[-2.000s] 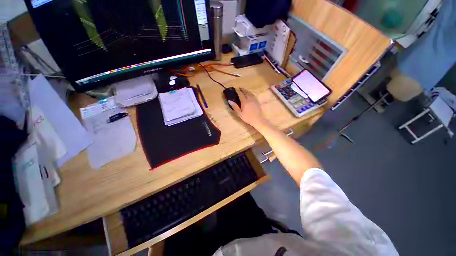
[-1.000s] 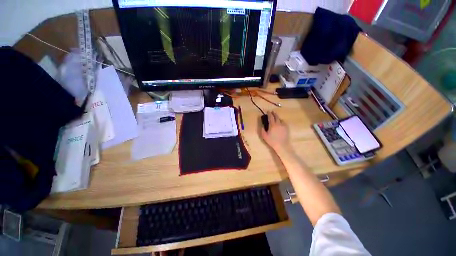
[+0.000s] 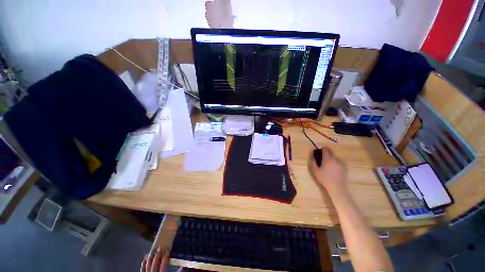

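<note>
My right hand (image 3: 331, 169) rests over the small black mouse (image 3: 318, 157) on the bare desk, right of the mouse pad; it covers much of the mouse. My left hand (image 3: 155, 261) is at the bottom edge, at the left end of the keyboard tray (image 3: 166, 234), with only the fingers showing; whether they grip the tray is unclear. The long black keyboard (image 3: 242, 244) lies in the tray. The monitor (image 3: 260, 74) shows yellow-green and white pattern lines on black.
The black mouse pad (image 3: 255, 180) holds note slips (image 3: 267, 149). A smartphone (image 3: 429, 186) lies on the calculator (image 3: 405, 194) at right. Paper sheets (image 3: 205, 154) lie left of the pad. Dark navy cloth (image 3: 80, 117) drapes over the left partition; another navy bundle (image 3: 398, 73) sits on the right partition.
The view has turned so the desk sits further right and the whole monitor shows. My left hand has come into view at the tray. My right hand stays on the mouse.
</note>
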